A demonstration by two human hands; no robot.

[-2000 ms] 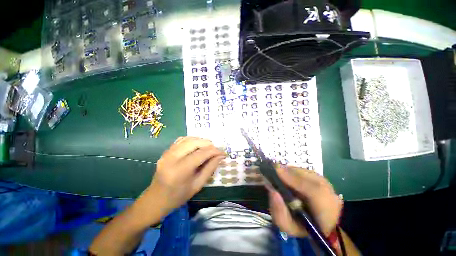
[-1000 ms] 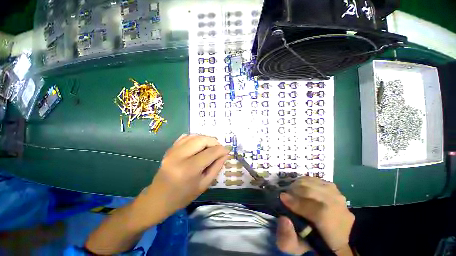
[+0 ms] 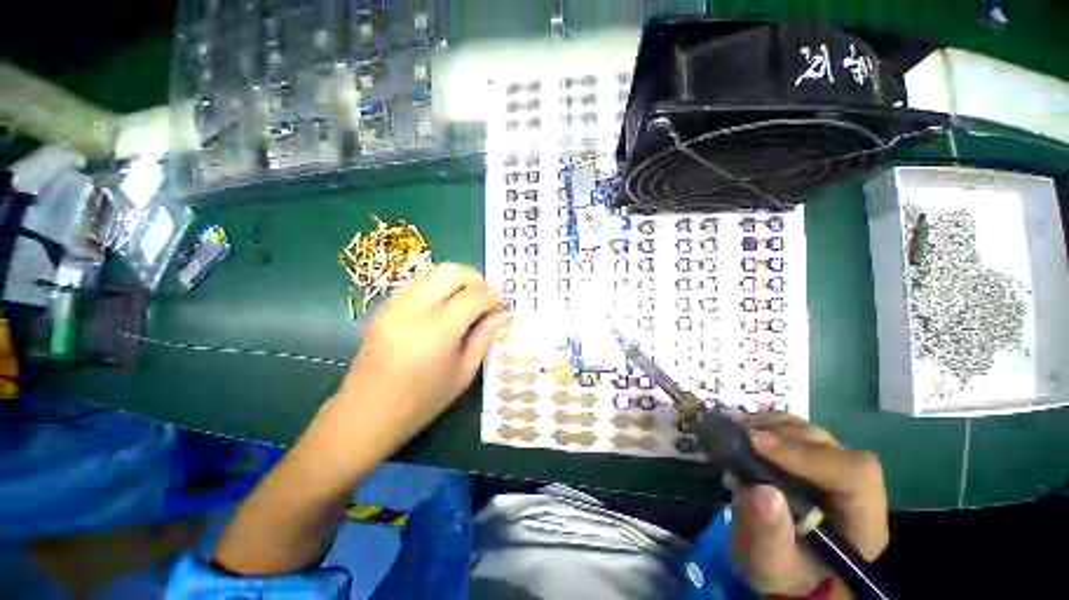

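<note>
My right hand (image 3: 809, 492) holds a black soldering iron (image 3: 727, 440). Its metal tip points up-left over the white sheet (image 3: 551, 416), right of a small blue circuit board (image 3: 583, 349). My left hand (image 3: 428, 334) is at the sheet's left edge with thumb and forefinger close together; whether something small is between them I cannot tell. A loose pile of gold flex pieces (image 3: 387, 258) lies on the green mat just beyond my left hand. More blue boards (image 3: 598, 223) are clustered on the sheet by the fan. Glare washes out the sheet's middle.
A black fan (image 3: 750, 152) stands over the sheet's upper part. A white box (image 3: 891, 293) of tiny metal parts is at right. A clear blister tray (image 3: 317, 94) is at upper left. Plastic bags (image 3: 147, 223) lie far left. A pale thin line crosses the mat.
My left hand has moved left, away from the iron's tip. The iron's tip has lifted away to the right. The whole view has also shifted.
</note>
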